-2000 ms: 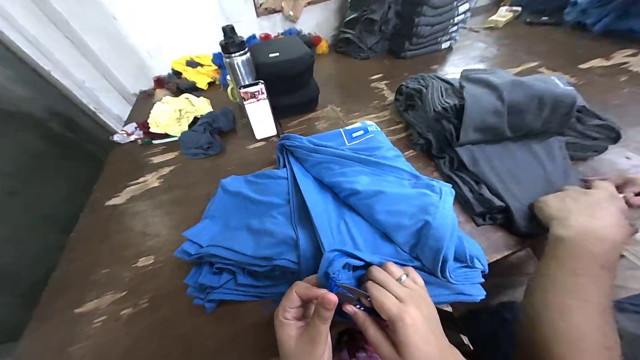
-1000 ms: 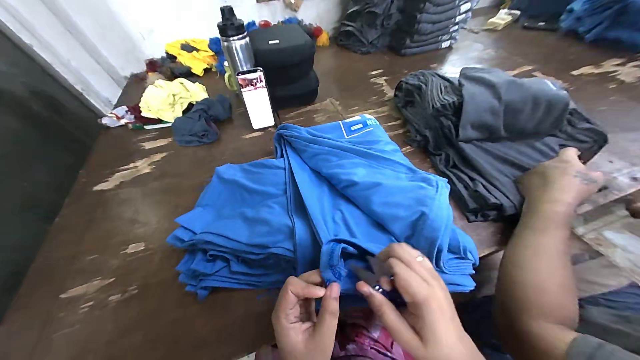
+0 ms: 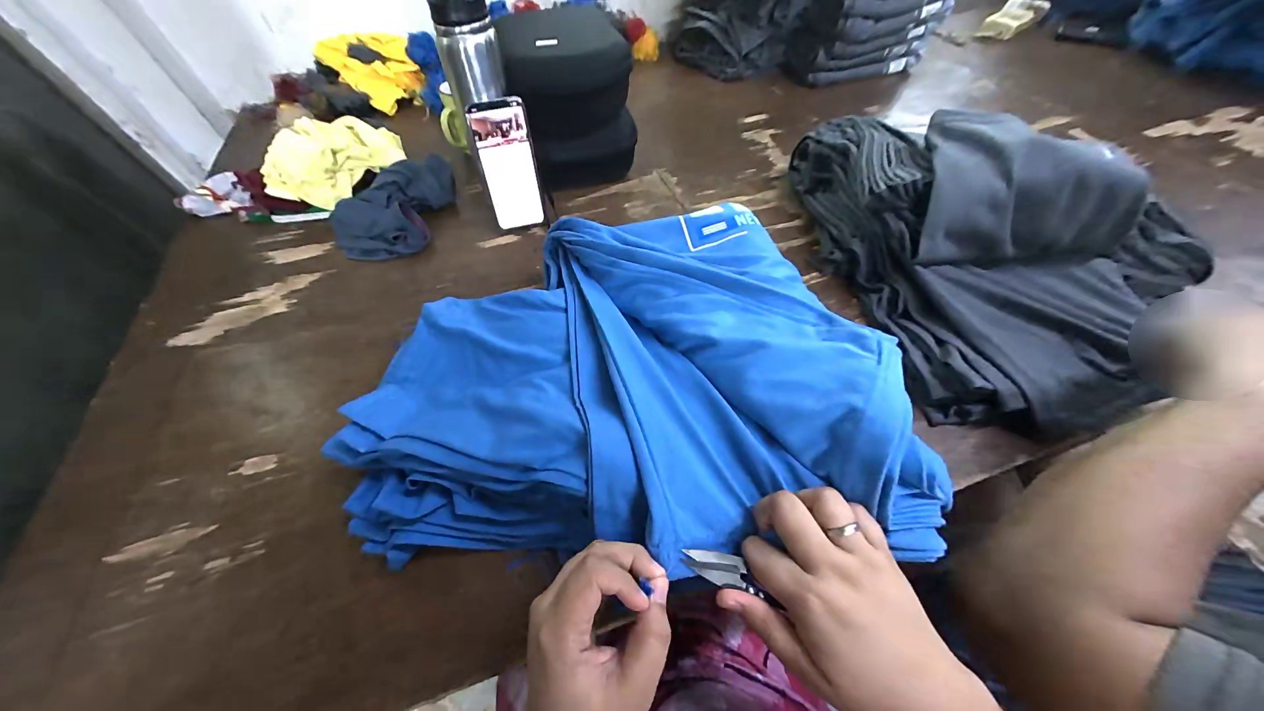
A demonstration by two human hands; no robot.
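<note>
A stack of blue fabric garments [image 3: 691,375] lies folded at the table's front edge, with a printed white mark near its far corner. My left hand [image 3: 602,622] pinches a tiny blue scrap between thumb and index finger, just at the stack's near edge. My right hand [image 3: 825,583], a ring on one finger, holds small thread snips [image 3: 718,567]; their blades are apart and point left toward the pinched scrap. The handle of the snips is mostly hidden by the fingers.
Dark grey garments [image 3: 1027,276] lie to the right, with a co-worker's blurred arm [image 3: 1106,533] beside them. Behind the blue stack are a phone [image 3: 507,168], a steel bottle [image 3: 471,59] and black cases [image 3: 565,89]. A yellow cloth [image 3: 331,163] and dark cloth [image 3: 390,212] lie left.
The blue fabric that was bunched between my hands is let go and lies flatter. My left hand now pinches only a small blue scrap. The co-worker's hand has moved right.
</note>
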